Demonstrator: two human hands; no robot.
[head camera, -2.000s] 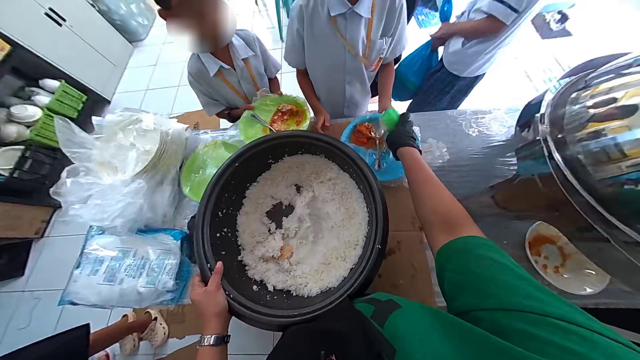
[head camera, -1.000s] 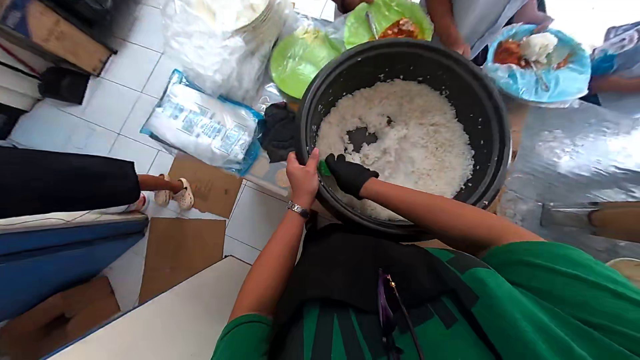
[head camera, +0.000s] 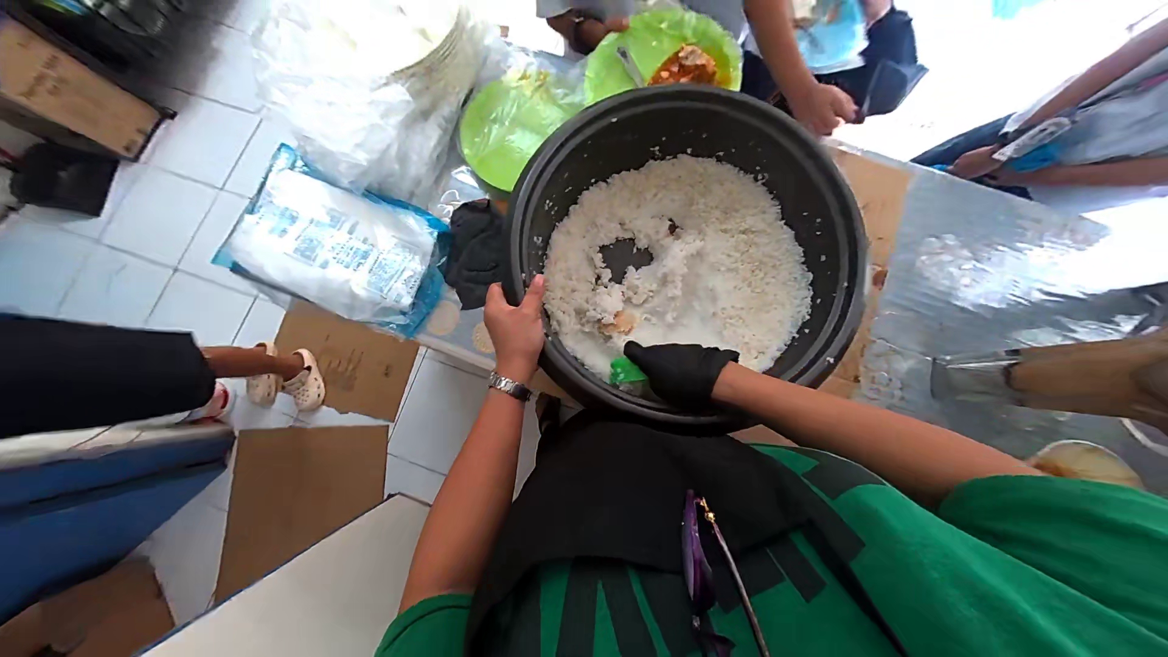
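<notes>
A large black pot (head camera: 844, 246) holds white rice (head camera: 730, 237), with a dark bare patch left of its middle. My left hand (head camera: 516, 324), wearing a metal watch, grips the pot's left rim. In a black glove, my right hand (head camera: 680, 372) is closed on a green scoop (head camera: 626, 371) low inside the near wall; the scoop's far part is hidden in the rice. Just beyond the pot, a green plate (head camera: 598, 68) with red-sauced food (head camera: 684, 67) is close to a person's hand. Another green plate (head camera: 511, 137) under clear plastic lies at the pot's upper left.
Left of the pot are a black cloth (head camera: 476, 251), a plastic-wrapped white pack (head camera: 328, 242) and bagged plates (head camera: 383, 82). Cardboard (head camera: 301, 493) lies on the tiled floor. A person's feet in clogs (head camera: 306, 379) are at the left. At right is a plastic-covered table (head camera: 958, 265); several people stand beyond.
My right hand, first at the blue plate beyond the pot, has come back into the pot and remains low in it. Rice came onto the blue plate between the earlier frames. The view has swung.
</notes>
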